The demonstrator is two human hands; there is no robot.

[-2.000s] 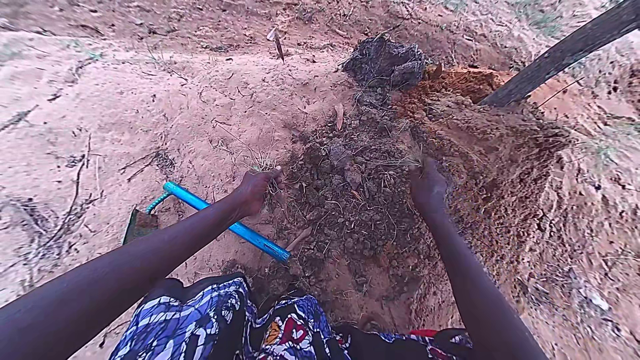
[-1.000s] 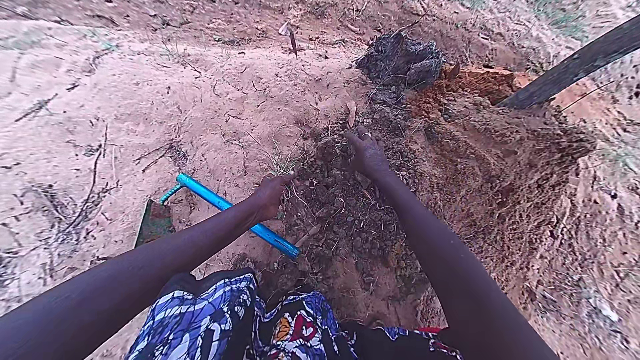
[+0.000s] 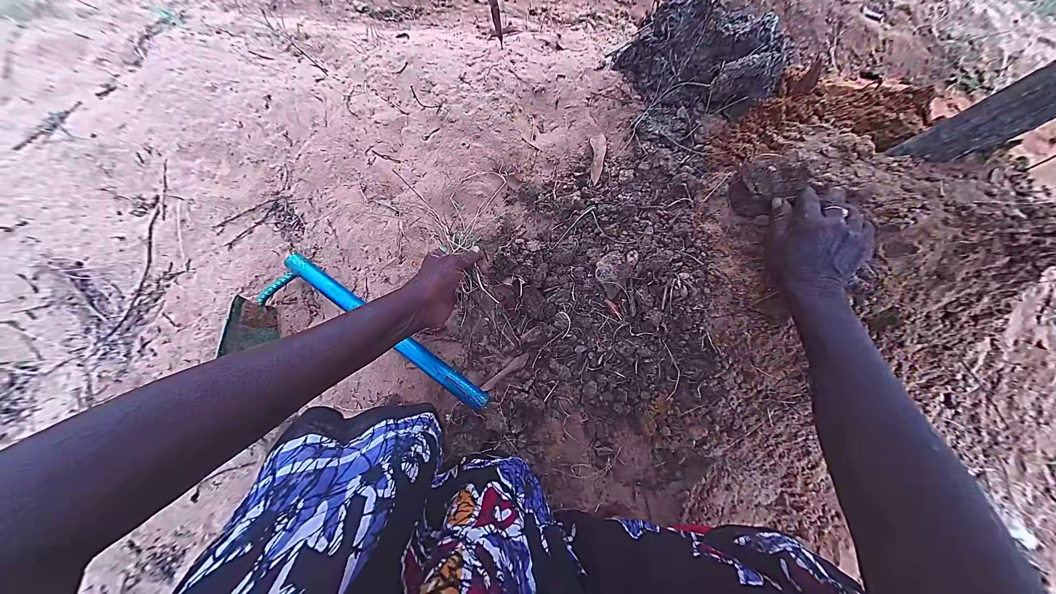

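My left hand (image 3: 441, 287) is closed on a small bunch of grass with thin roots (image 3: 464, 239), just left of a patch of dark, loose, clumpy soil (image 3: 610, 289). At the right, my right hand (image 3: 821, 239) has its fingers on a dark clod of soil (image 3: 755, 188) on the reddish bank. Under my left forearm lies a hand hoe with a bright blue tubular handle (image 3: 441, 371), a twisted blue shank (image 3: 276, 287) and a flat, dirty metal blade (image 3: 247, 326), partly hidden by that arm.
A dark, root-tangled clump (image 3: 709, 58) stands at the top, beside orange crumbly earth (image 3: 833, 111). A wooden pole (image 3: 982, 120) slants in from the right edge. A thin stick (image 3: 496, 21) pokes up at the top. Patterned cloth (image 3: 355, 495) covers my lap at the bottom.
My right hand has moved right, from the top of the dark soil patch to the clod on the bank. My left hand stays by the patch with the grass.
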